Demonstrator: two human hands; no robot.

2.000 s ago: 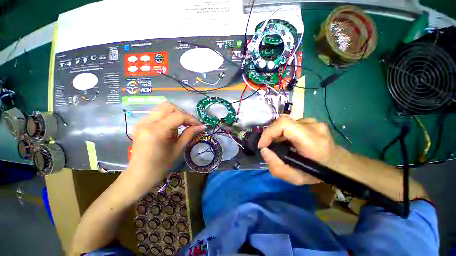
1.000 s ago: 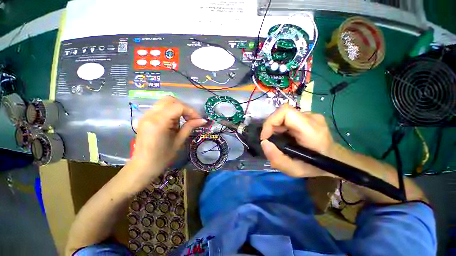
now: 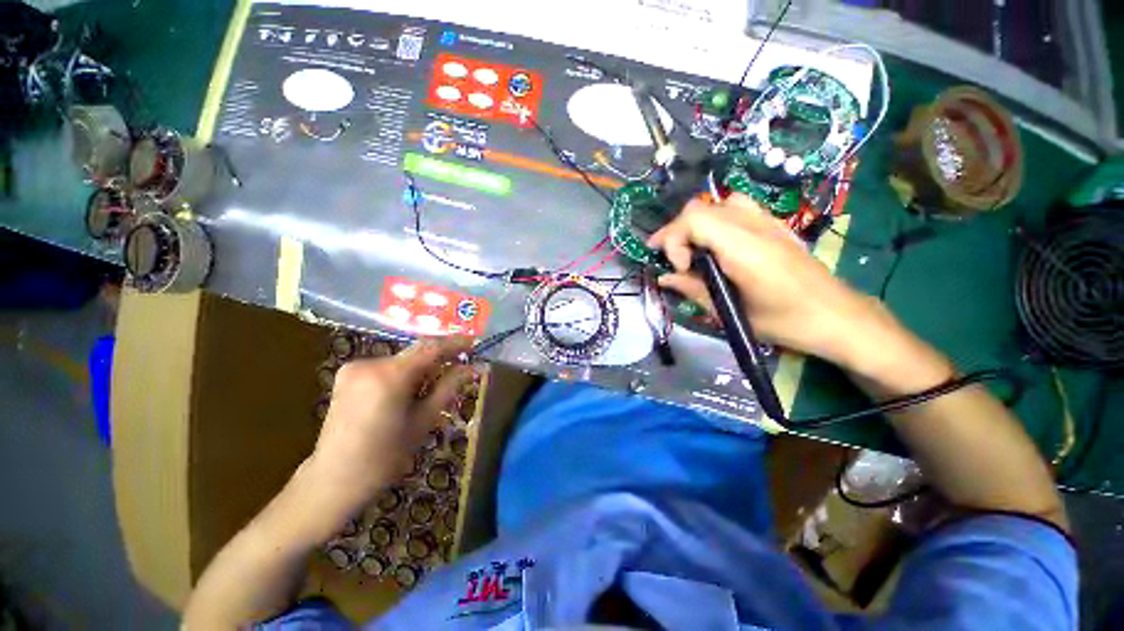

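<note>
My right hand (image 3: 752, 271) holds the black soldering iron (image 3: 742, 339), its metal tip (image 3: 656, 121) pointing up and away over the card. Its fingertips are at the right edge of the green ring circuit board (image 3: 631, 219) and cover part of it; whether they grip it I cannot tell. A pale round coil unit (image 3: 572, 318) with an open centre lies on the card below the board, with thin red and black leads between them. My left hand (image 3: 397, 401) is at the bench's front edge, thumb and finger pinched on a dark lead wire (image 3: 499, 337) that runs to the coil unit.
More ring boards (image 3: 801, 123) with wires lie at the card's far right. An amber tape roll (image 3: 958, 150) and a black fan (image 3: 1079, 290) stand on the right. Several coil units (image 3: 166, 253) stand at the left. An open cardboard box (image 3: 154, 431) with rows of units is below the edge.
The view has shifted. My left hand has moved away from the board, towards the front edge. My right hand has swung the iron's tip up and away from the joint, its fingers now at the board.
</note>
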